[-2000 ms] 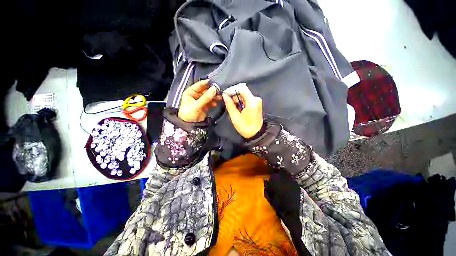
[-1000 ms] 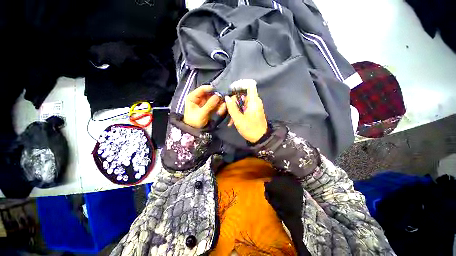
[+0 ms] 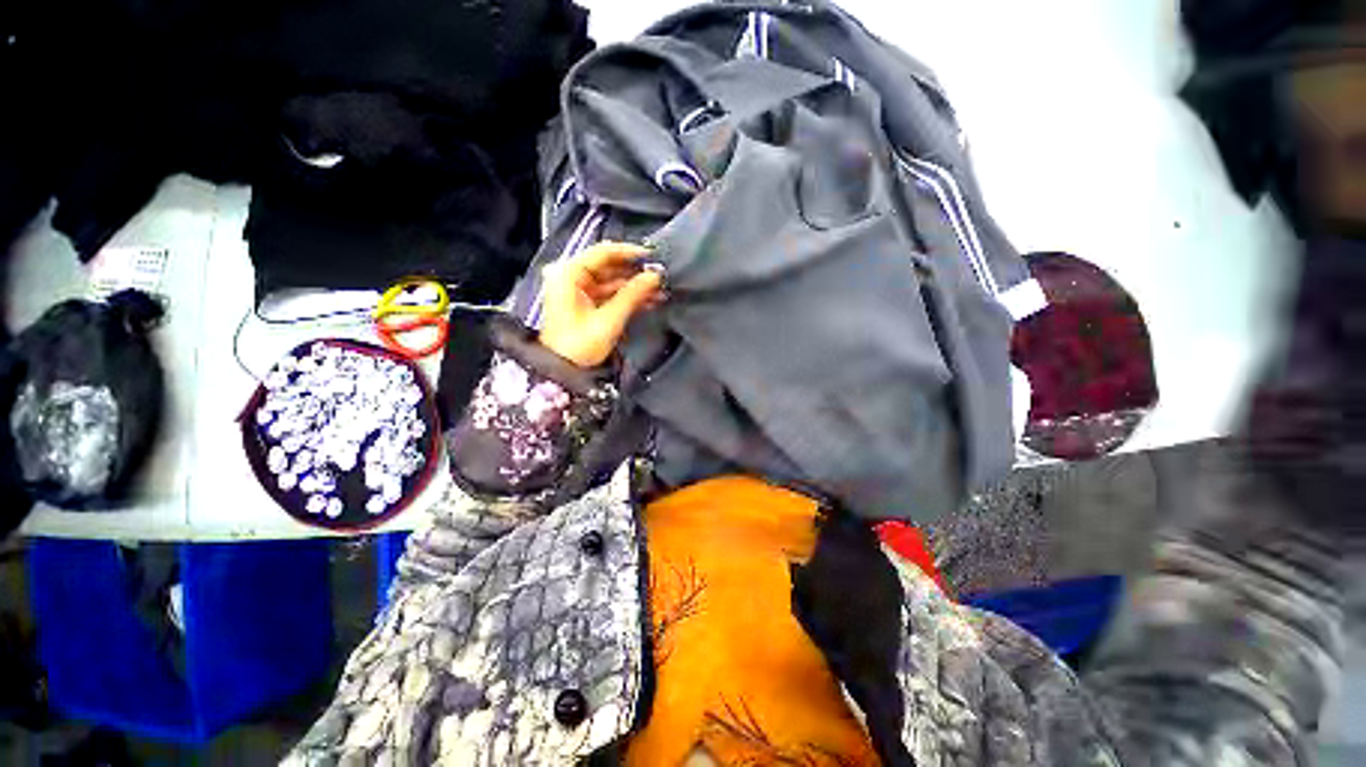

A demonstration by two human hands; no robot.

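Observation:
The grey garment [image 3: 817, 315] with paired white stripes lies bunched in front of me. My left hand [image 3: 596, 304] pinches its edge, with a small silvery-white button [image 3: 655, 271] at the fingertips. My right hand [image 3: 1336, 150] appears as a brownish blur, cut off by the right picture edge, at the end of a blurred, raised sleeve. What it holds cannot be told. No needle or thread can be made out.
Left of the garment are a round red-rimmed tray [image 3: 264, 477] of silvery-white pieces, scissors [image 3: 412, 318], a white cord and black garments [image 3: 382, 195]. A black plastic bag [image 3: 90, 397] is far left. A round dark-red pad [image 3: 1082, 352] lies right; blue bins [image 3: 113, 629] stand below.
My right hand has left the garment and swung far out to the right edge. My left hand keeps its pinch on the cloth. A red patch now shows by my lap.

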